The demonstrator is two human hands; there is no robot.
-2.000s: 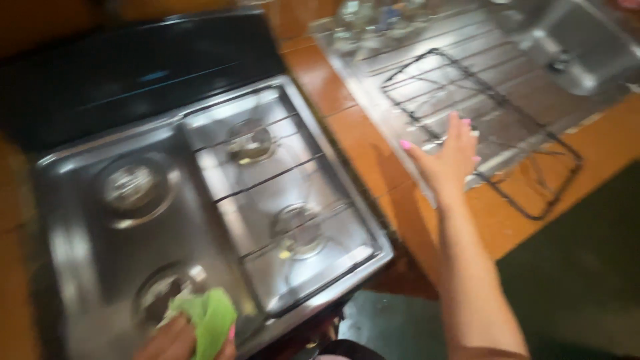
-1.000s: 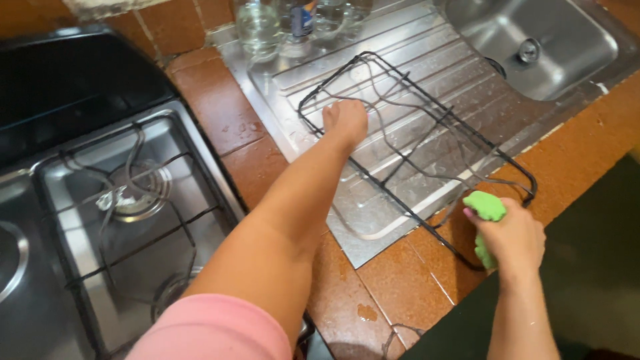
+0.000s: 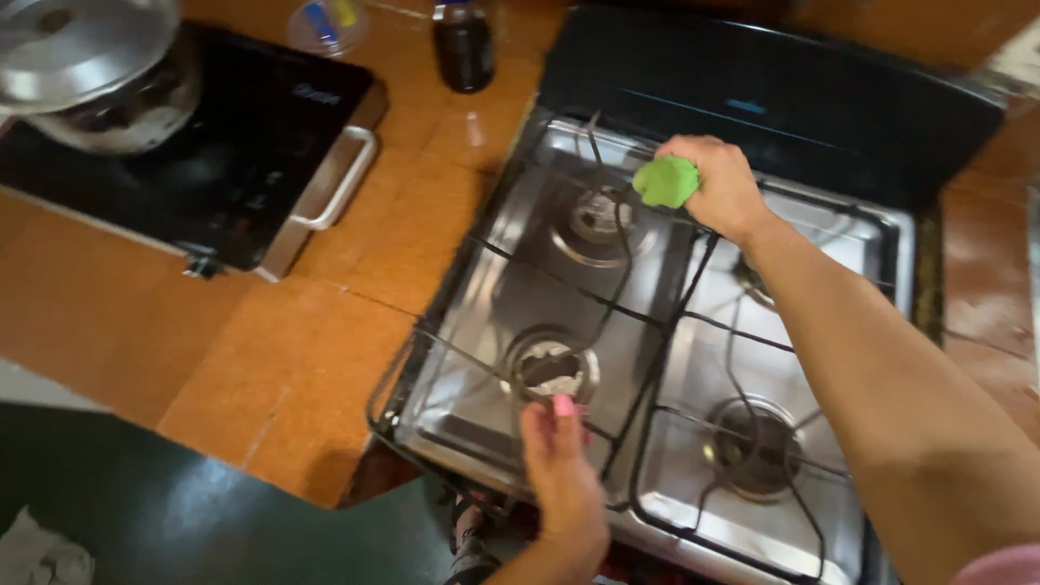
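Observation:
A black wire pan grate lies slightly askew over the left burners of the steel gas stove; its left part overhangs the stove's edge. My right hand is closed around a green cloth or sponge at the grate's far side, and seems to grip the wire too. At the near side, my left hand has its thumb on the grate by the front left burner, its fingers partly hidden. A second wire grate sits over the right burners, partly behind my right forearm.
Left of the stove, a black electric hob with a metal handle carries a lidded metal pot. A dark jar and a clear round container stand behind on the tiled counter. The stove's black raised lid is at the back.
One second ago my hands were at a wire grate on the sink's drainboard; now they are at a grate over the stove's left side. The green cloth remains in my right hand. The view has swung left.

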